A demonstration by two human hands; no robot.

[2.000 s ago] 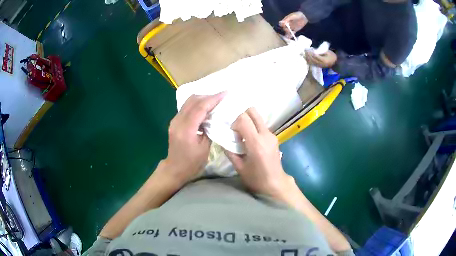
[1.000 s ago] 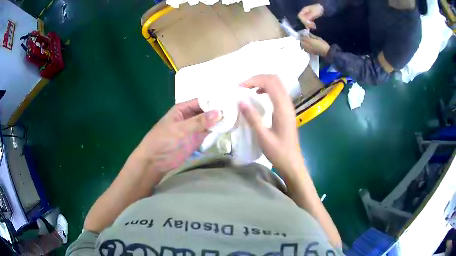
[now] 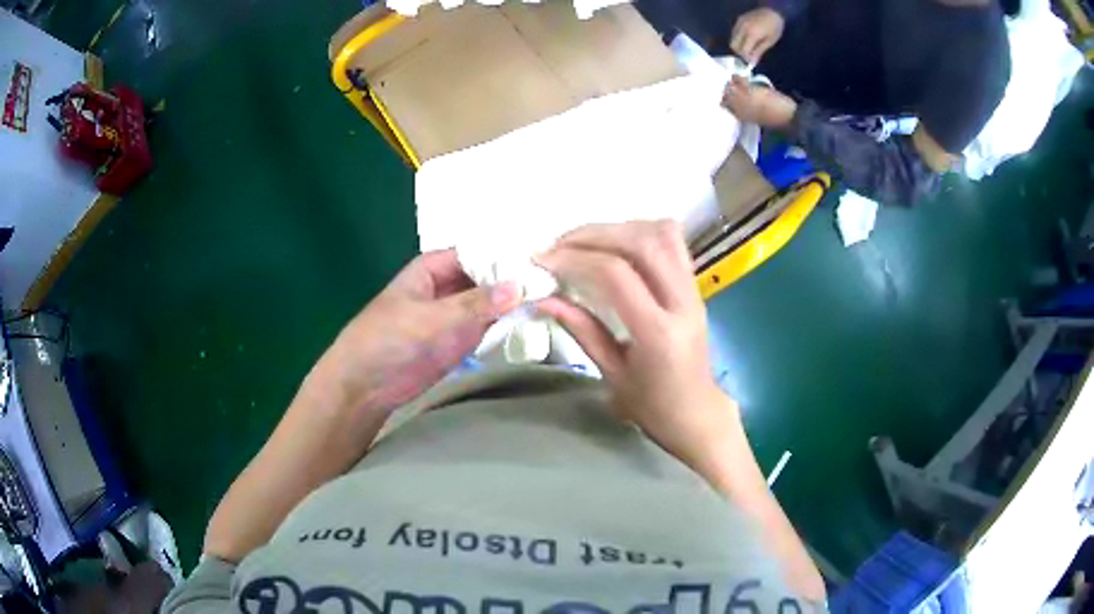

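Note:
A white garment (image 3: 564,168) lies over the near side of the trolley's brown deck (image 3: 516,72) and hangs towards me. My left hand (image 3: 414,324) pinches a bunched edge of it between thumb and fingers. My right hand (image 3: 642,306) pinches the same bunched part just to the right, with its fingers curled over the cloth. The cloth between my fingertips is gathered into a small fold. Its lower end hangs against my shirt and is partly hidden by my hands.
The trolley has a yellow tubular frame (image 3: 768,246). A person's hands (image 3: 758,102) hold the garment's far right end. More white cloth lies at the deck's far edge. A red object (image 3: 106,138) stands at left, a grey metal stand (image 3: 960,444) and blue bin (image 3: 897,578) at right.
My right hand has come down and closed on the cloth beside my left hand, after lifting and turning it. The bunched cloth is now smaller. The other person's hands have shifted slightly.

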